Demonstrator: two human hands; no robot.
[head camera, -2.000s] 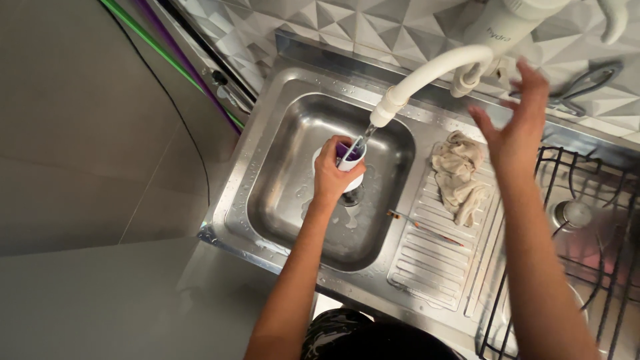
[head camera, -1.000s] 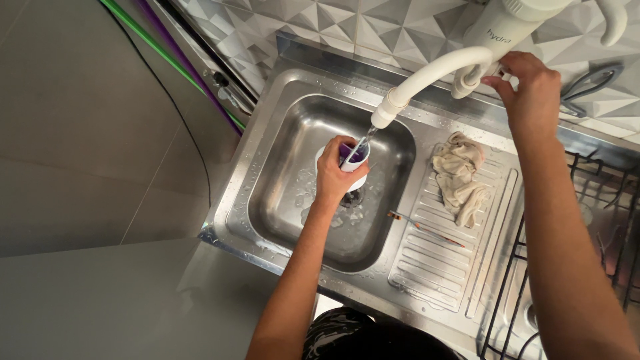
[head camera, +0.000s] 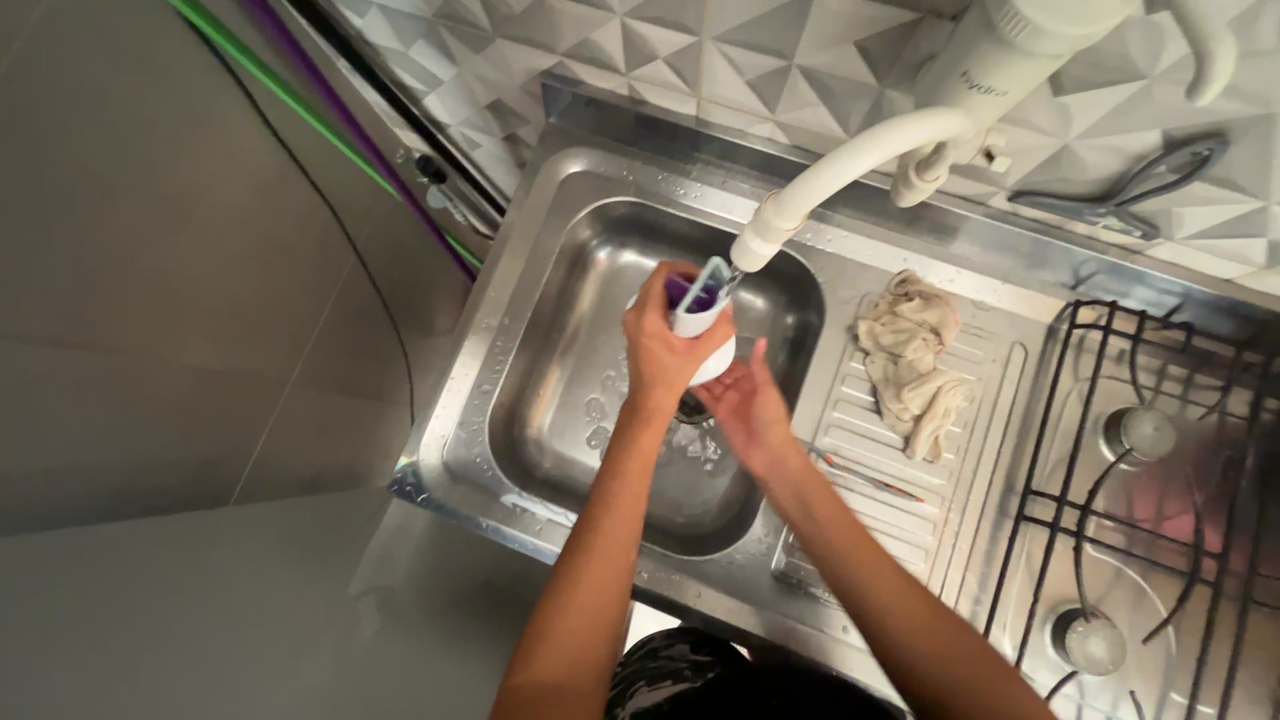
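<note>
My left hand (head camera: 665, 340) grips a white container with a purple inside (head camera: 699, 318) over the steel sink basin (head camera: 570, 360). A pale, flat-edged piece sticks up out of its mouth. Water runs from the white faucet spout (head camera: 765, 235) right at the container's mouth. My right hand (head camera: 745, 405) is just below and right of the container, palm up with fingers spread; whether its fingertips touch the container's underside cannot be told. Part of the dark drain (head camera: 692, 408) shows beneath the hands.
A crumpled beige cloth (head camera: 908, 360) and a thin orange-tipped tool (head camera: 870, 478) lie on the ribbed drainboard (head camera: 880, 530). Right of it is a gas stove with a black grate (head camera: 1040, 500). A grey-handled utensil (head camera: 1130, 195) rests by the tiled wall. The white faucet body (head camera: 990, 70) stands behind.
My right hand has come down from beside the faucet body into the sink area below the container. My left hand still holds the container under the spout.
</note>
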